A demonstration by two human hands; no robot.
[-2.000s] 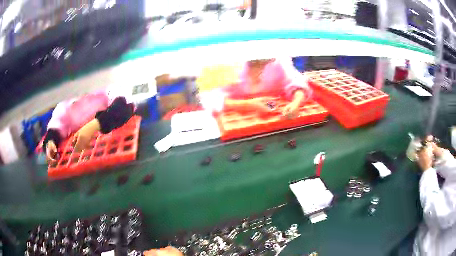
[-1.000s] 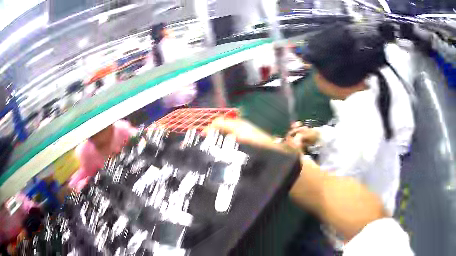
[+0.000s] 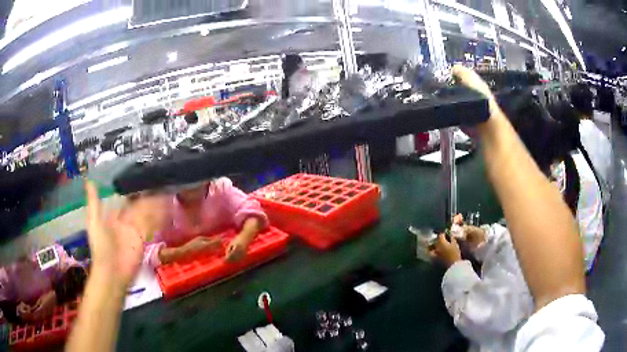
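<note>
A black foam tray [image 3: 309, 144] is raised high across the view, with many shiny clipped pieces [image 3: 357, 89] on top. My right hand [image 3: 473, 84] is on the tray's far right end, fingers over its edge, forearm reaching up from the lower right. My left hand [image 3: 120, 234] is just below the tray's left end, blurred, palm up with thumb and fingers apart; I see no clear grip there.
Red compartment trays [image 3: 320, 199] stand beyond the bench [image 3: 385, 275]. A person in pink works opposite, another in white at right. White slips [image 3: 265, 338], a red marker [image 3: 267, 309], a small black tray with white [image 3: 370, 290] and round parts [image 3: 333, 323] lie below.
The filled tray, on the bench at first, then lifted and tilted close to me, is now higher, farther off and nearly level. My left hand has come into view; my right arm reaches higher.
</note>
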